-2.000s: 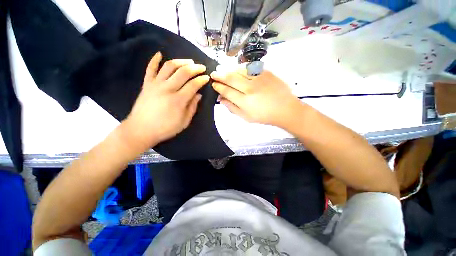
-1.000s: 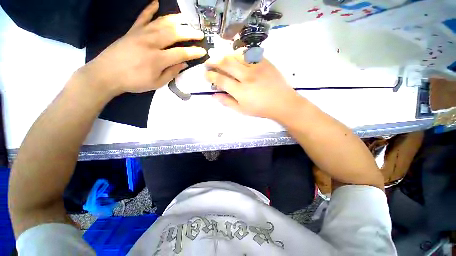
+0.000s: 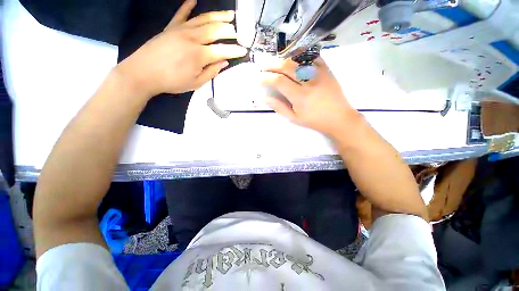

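Observation:
A black fabric panel (image 3: 162, 111) lies on the white machine table at the upper left, its lower corner pointing towards the table's front edge. My left hand (image 3: 176, 54) rests flat on it, fingers spread, fingertips just left of the presser foot (image 3: 264, 42). My right hand (image 3: 310, 94) is beside the foot on the right, fingers bent and partly blurred, behind the tension dial (image 3: 306, 72). No cloth shows under my right hand. The cloth's edge at the needle is hidden by my left fingers.
The white sewing machine head (image 3: 421, 34) fills the upper right. A grey curved edge piece (image 3: 217, 108) sits on the bed. A measuring tape (image 3: 227, 170) runs along the table's front edge. A light blue bag (image 3: 114, 230) and blue bin (image 3: 142, 270) are below left; brown material (image 3: 455, 193) is below right.
The black panel has moved up and left, away from the front edge, with my left hand on it. The curved edge piece is now uncovered. My right hand has stayed near the foot.

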